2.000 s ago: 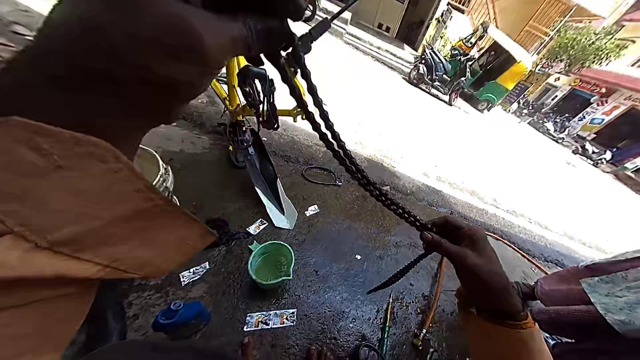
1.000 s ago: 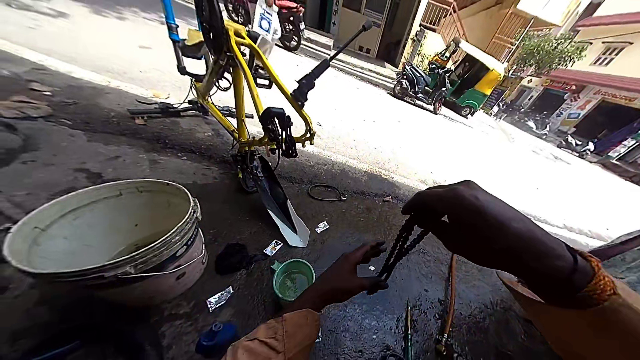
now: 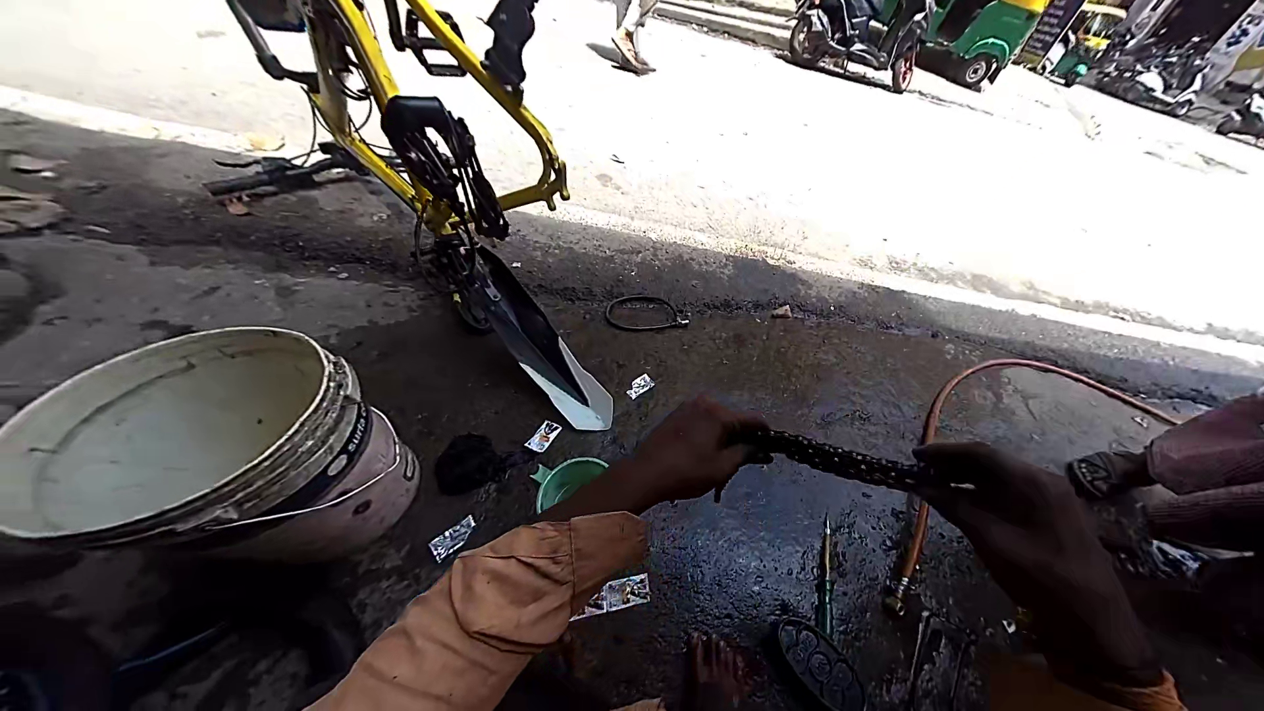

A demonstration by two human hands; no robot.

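A dark bicycle chain [image 3: 839, 459], gathered into a short multi-strand bundle, is stretched between my two hands above the wet ground. My left hand [image 3: 706, 449] grips its left end, and my right hand [image 3: 997, 489] grips its right end. Beyond them a yellow bicycle frame [image 3: 370, 153] stands upside down, its handlebar [image 3: 281, 178] on the ground. A black and white mudguard [image 3: 563, 370] slopes down from it. Beneath my left forearm is a green plastic bowl [image 3: 568, 479], partly hidden. A screwdriver [image 3: 826, 578] lies below the chain.
A large water-filled bucket [image 3: 341, 484] stands at left, beside a black rag [image 3: 469, 464]. An orange hose [image 3: 933, 415] curves at right, near a person's foot [image 3: 1096, 474]. A chainring or pedal-like black part [image 3: 815, 662], a cable loop [image 3: 642, 314] and torn sachets [image 3: 543, 435] lie around.
The chain hung long from a raised hand two seconds ago; it is now bunched and held level between both hands. My left hand has come down to grip it. The view has tilted downward.
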